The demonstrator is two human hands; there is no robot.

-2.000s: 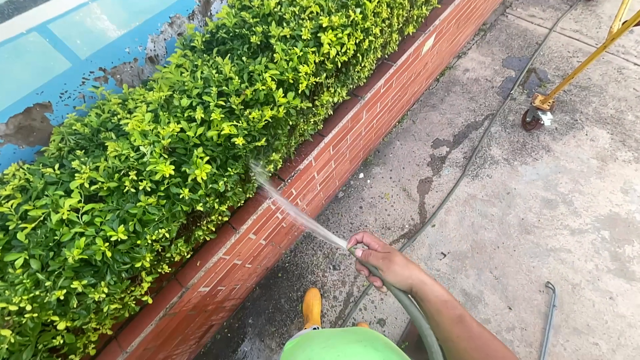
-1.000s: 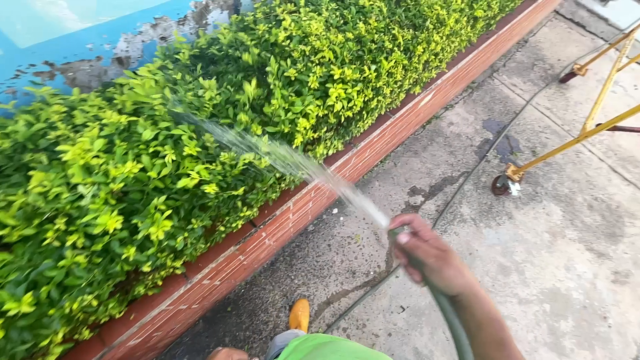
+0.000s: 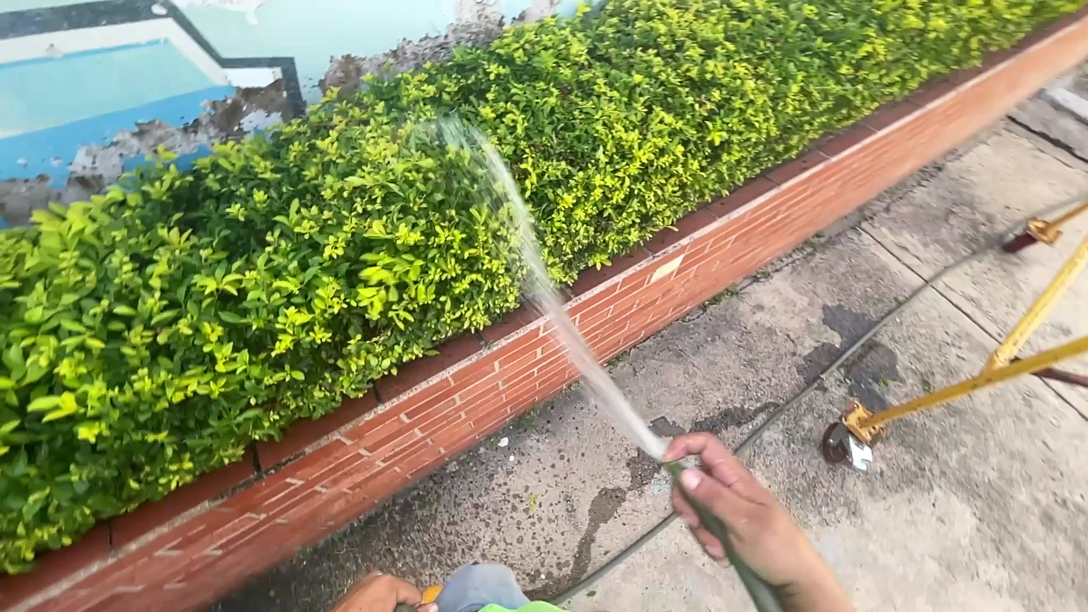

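Note:
My right hand (image 3: 731,506) grips a green garden hose (image 3: 722,531) near its open end, with the thumb and index finger at the mouth. A jet of water (image 3: 565,327) leaves the hose and arcs up and left onto a leafy green hedge (image 3: 408,246). At the bottom edge, my left hand (image 3: 382,592) is partly in view beside my knee, its fingers curled around something dark that is mostly cut off by the frame.
A low red brick planter wall (image 3: 544,365) borders the hedge, with a peeling painted wall (image 3: 127,93) behind. More hose (image 3: 816,387) lies across the wet-patched concrete (image 3: 960,518). A yellow metal frame (image 3: 960,395) with a caster wheel (image 3: 841,444) stands at right.
The water jet now lands farther along the hedge than one second ago. My left hand has come more into view at the bottom. The view has shifted.

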